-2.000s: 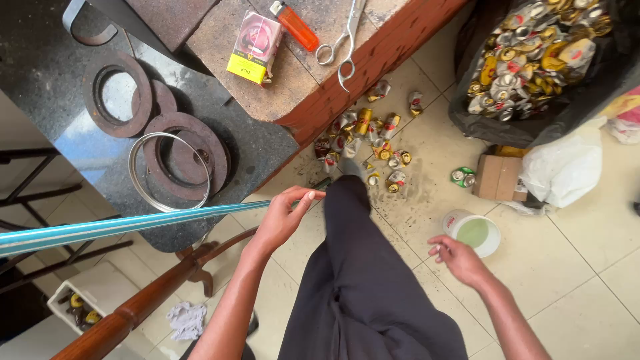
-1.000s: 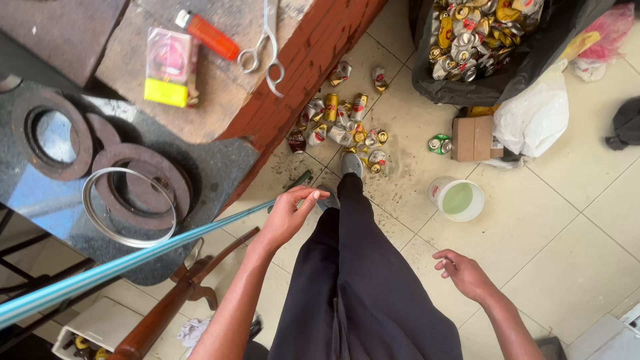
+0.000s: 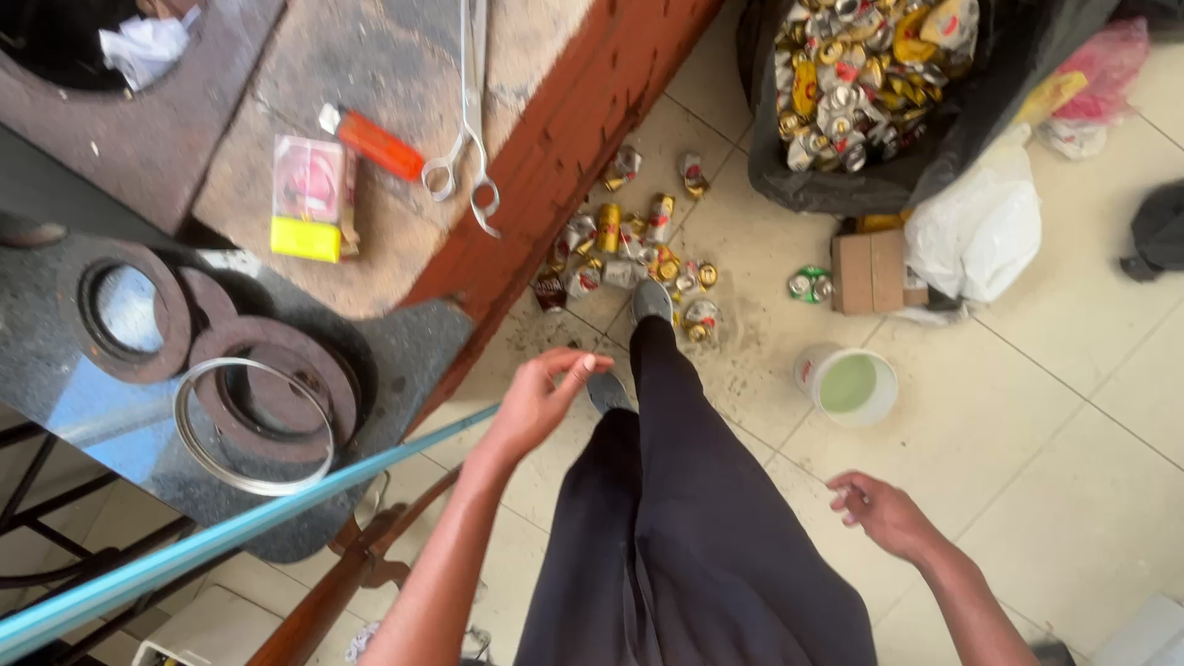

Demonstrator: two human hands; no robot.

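My left hand [image 3: 546, 398] is bent, with thumb and fingers close together, above my shoes. A light-blue striped pole [image 3: 250, 523] runs from the lower left up to this hand, which hides its far end; whether the fingers grip it I cannot tell. My right hand [image 3: 874, 509] hangs over the tiled floor, loosely curled, with nothing visible in it. The white bucket [image 3: 883, 388] of greenish liquid stands just above that hand. Crushed cans [image 3: 629, 245] lie scattered around my forward shoe [image 3: 652, 301].
A black bag [image 3: 823, 190] holds many crushed cans, near a cardboard box [image 3: 868, 273] and a white plastic bag [image 3: 980, 222]. Scissors [image 3: 472, 139], an orange lighter [image 3: 379, 145] and a small pack [image 3: 308, 199] lie on the counter. Metal rings [image 3: 185, 416] rest on dark stone. A wooden chair [image 3: 365, 546] stands below.
The dark pole end that showed beyond my left hand a second ago is now out of sight. My right hand stays apart from the bucket. The view has shifted.
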